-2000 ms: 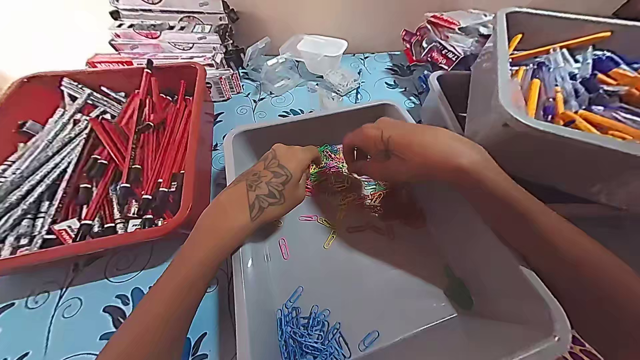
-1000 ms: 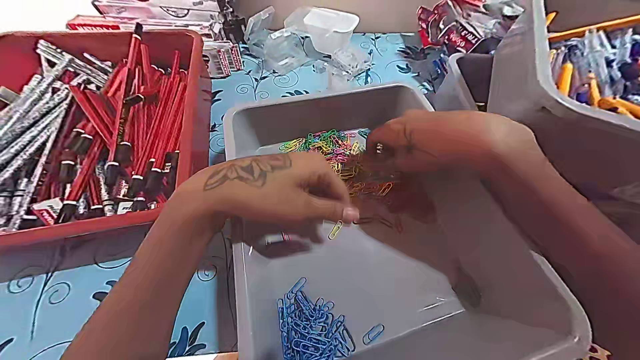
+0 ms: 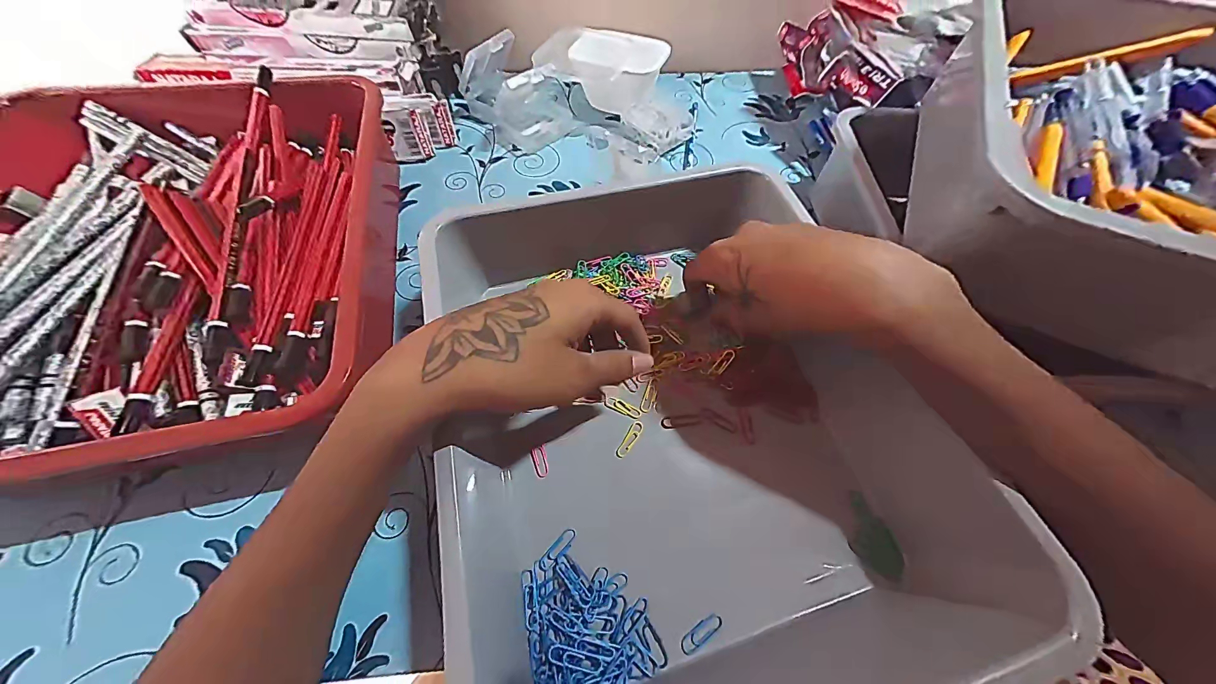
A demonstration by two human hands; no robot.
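A grey plastic tray point(image 3: 760, 185) holds a pile of mixed-colour paper clips point(image 3: 622, 275) near its far wall and a heap of blue paper clips point(image 3: 589, 617) at its near left. My left hand point(image 3: 532, 347), tattooed on its back, hovers at the left of the mixed pile, thumb and fingertips close together; whether a clip is between them cannot be told. My right hand point(image 3: 788, 280) is bent over the pile's right side, its fingertips hidden in shadow. Yellow clips point(image 3: 629, 439) and a pink clip point(image 3: 540, 461) lie loose on the tray floor, and one blue clip point(image 3: 701, 634) lies beside the blue heap.
At left stands a red tray point(image 3: 366, 285) of red and silver patterned pencils. A grey bin point(image 3: 1064, 228) with orange and blue pens stands at right, beside a smaller grey container point(image 3: 855, 171). Clear plastic boxes point(image 3: 608, 71) and stacked cartons point(image 3: 304, 43) are behind.
Compared with one second ago, my left hand has moved up from the near edge of the mixed clips toward the pile. My right hand stays over the pile's right side.
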